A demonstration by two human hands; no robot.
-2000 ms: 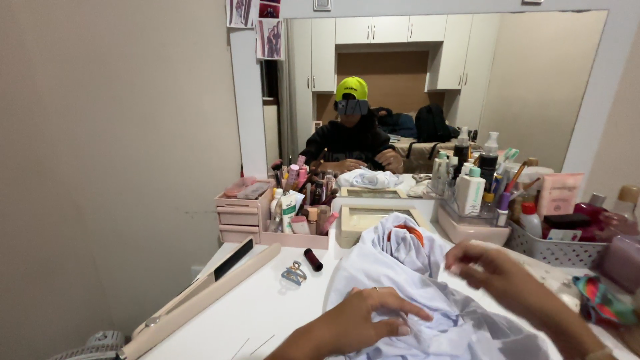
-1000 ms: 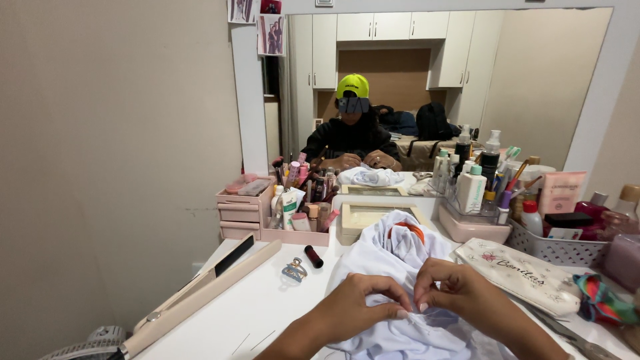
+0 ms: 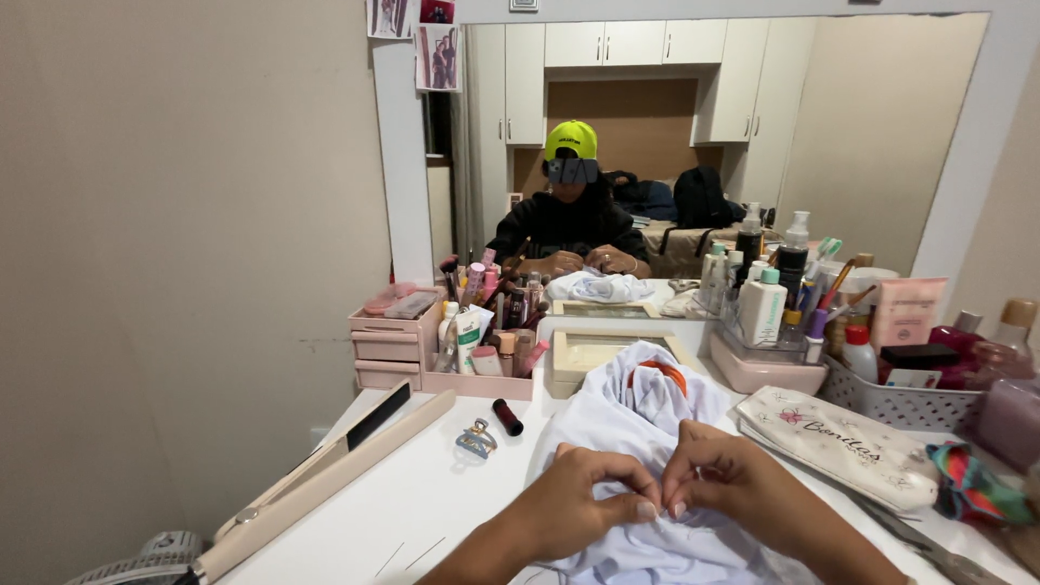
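Note:
White fabric [image 3: 605, 406] lies bunched on the white table, with an orange band [image 3: 660, 375] showing in its folds near the far end. My left hand [image 3: 589, 496] pinches the fabric between thumb and fingertips. Close against it, my right hand [image 3: 715, 479] pinches the same spot, the fingertips of both hands nearly touching. Whether a needle or thread is between the fingers is too small to tell.
A hair straightener [image 3: 325, 479], a claw clip [image 3: 476, 439] and a dark red tube [image 3: 508, 417] lie left. A pink organizer [image 3: 479, 385] stands behind. Right are a printed pouch [image 3: 841, 447], scissors [image 3: 934, 540], a colorful scrunchie [image 3: 975, 487] and a basket [image 3: 902, 402]. A mirror [image 3: 877, 122] stands behind.
My right hand, raised apart from the left two seconds ago, has come down to meet it at the fabric. The pouch, hardly visible then behind my right hand, now shows.

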